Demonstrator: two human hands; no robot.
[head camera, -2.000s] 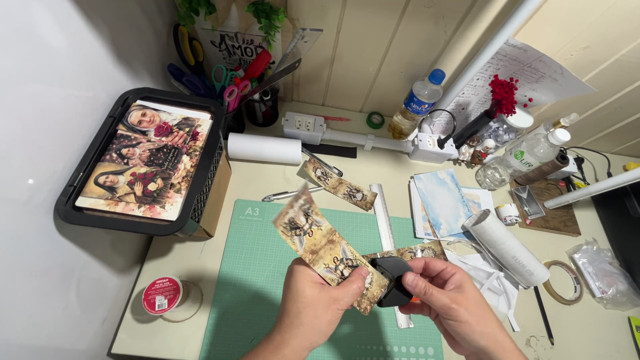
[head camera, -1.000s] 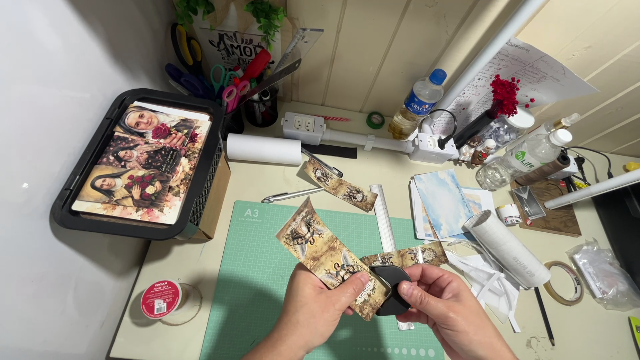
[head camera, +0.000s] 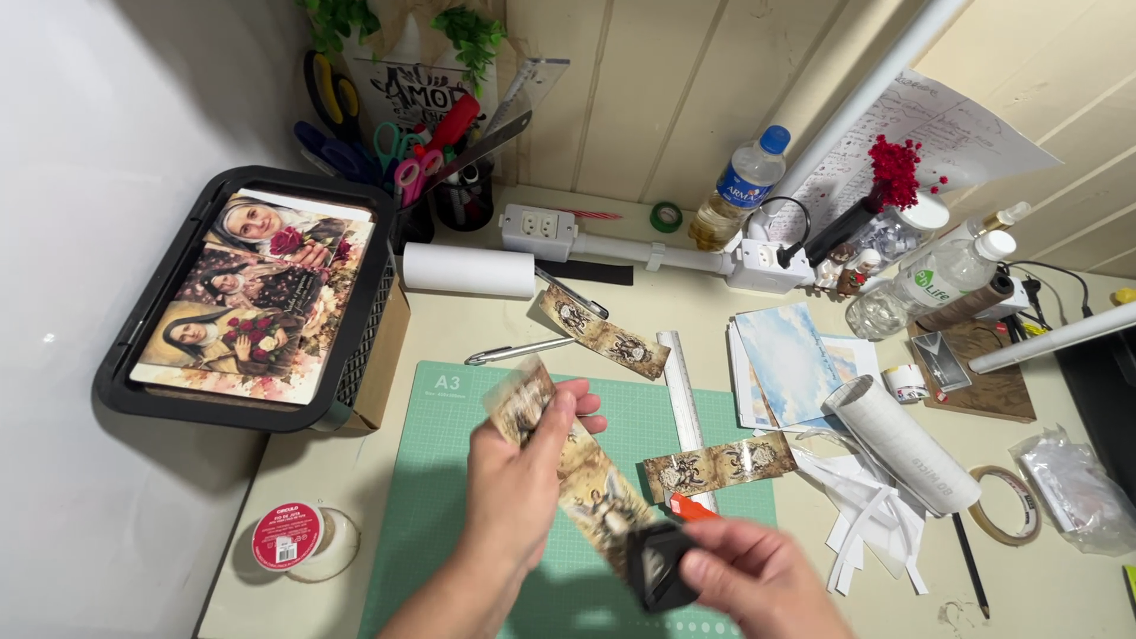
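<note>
My left hand (head camera: 528, 470) grips a printed paper strip (head camera: 603, 488) near its upper end, above the green cutting mat (head camera: 426, 506). At the strip's lower end, my right hand (head camera: 754, 568) holds a small black corner punch or similar tool (head camera: 659, 566), which meets the strip's end. Behind it, an orange-red object (head camera: 690, 508) shows in part. A second printed strip (head camera: 719, 468) lies at the mat's right, across a ruler's lower part. A third strip (head camera: 603, 333) rests beyond the mat, left of the ruler (head camera: 679, 382).
A black-framed tray (head camera: 355, 311) with picture cards stands on the left, with a thread spool (head camera: 288, 537) in front. A pen (head camera: 519, 351), paper roll (head camera: 469, 270) and power sockets (head camera: 538, 229) lie behind. To the right are cards (head camera: 785, 364), paper scraps (head camera: 856, 506), a cardboard tube (head camera: 901, 444) and tape (head camera: 1005, 504).
My left hand has shifted up along the strip, and the strip is turned more steeply downward. My right hand and the black tool have moved lower.
</note>
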